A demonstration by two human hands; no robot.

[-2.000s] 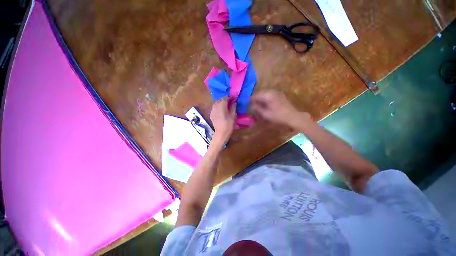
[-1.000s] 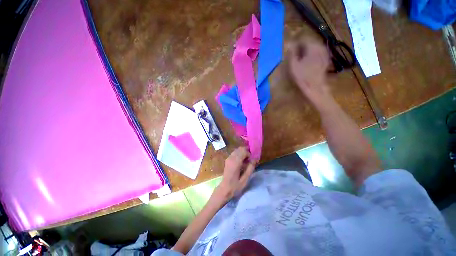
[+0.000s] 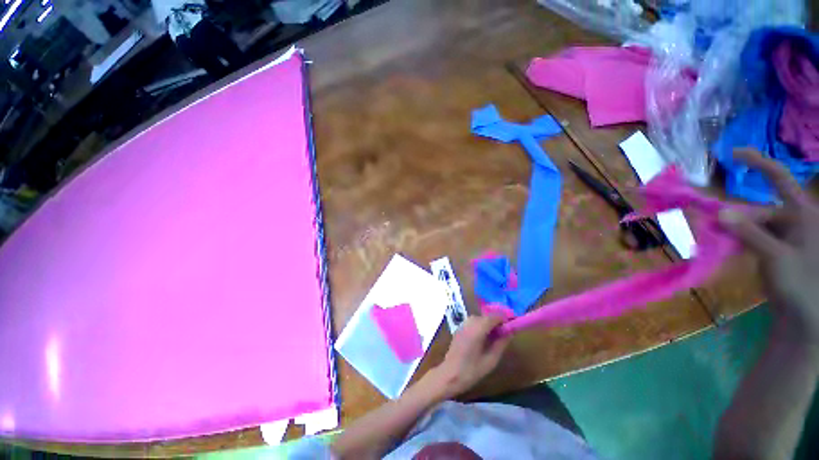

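A narrow pink offcut strip (image 3: 611, 296) is stretched between my hands above the table. My left hand (image 3: 476, 350) is closed on its near end, beside the papers. My right hand (image 3: 781, 234), blurred at the right edge, is at the strip's bunched far end; its fingers look spread, and its hold is unclear. A blue offcut strip (image 3: 540, 216) lies on the table, its lower end tangled with pink scraps. A pink fabric swatch (image 3: 400, 332) lies on white paper (image 3: 395, 274) beside a metal clip (image 3: 449, 292). Black shears (image 3: 602, 187) lie partly behind the strip.
The large pink fabric lay (image 3: 180, 269) covers the left of the brown table (image 3: 404, 135). A thin stick (image 3: 575, 135), a white strip (image 3: 642, 157), pink pieces (image 3: 611, 85), clear plastic (image 3: 687, 99) and blue cloth (image 3: 750, 171) lie at the right.
My right hand has moved from near the shears to the far right. The pink strip is now lifted and drawn out sideways. The view has turned, bringing more cloth and plastic into sight.
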